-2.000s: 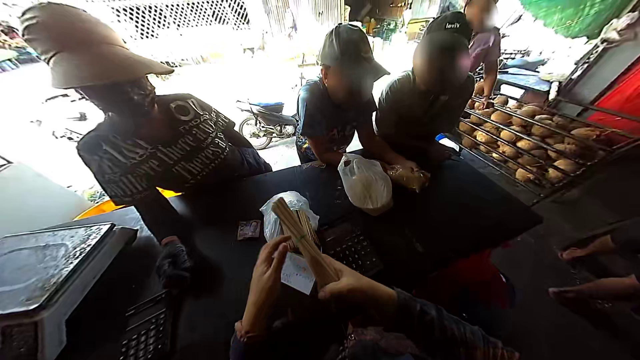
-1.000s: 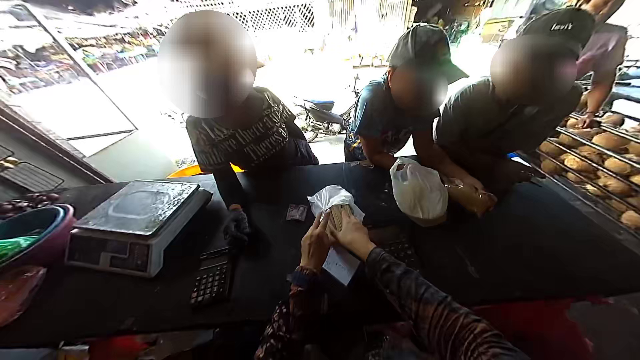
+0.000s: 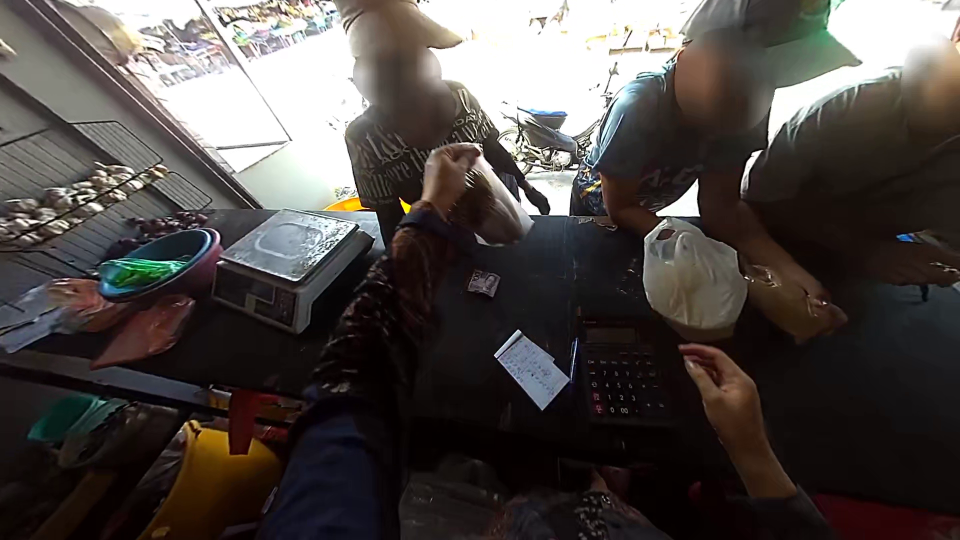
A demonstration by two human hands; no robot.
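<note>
My left hand is raised over the far edge of the black counter, gripping the top of a plastic bag that hangs in front of a person in a patterned shirt. Above the counter at the right, my right hand is empty, its fingers apart. Beside it lies a black calculator, with a blue pen along its left side. A small notepad bearing handwriting lies left of the pen. Farther back is a banknote.
A white plastic bag stands before two people leaning at the counter's right. On the left are a weighing scale, a nested basin with green plastic, and a wire rack of garlic. A yellow container is below the counter.
The bag, earlier between both hands near the counter's middle, is now lifted toward the far side in my left hand. My right hand has let go and moved right. The notepad is uncovered.
</note>
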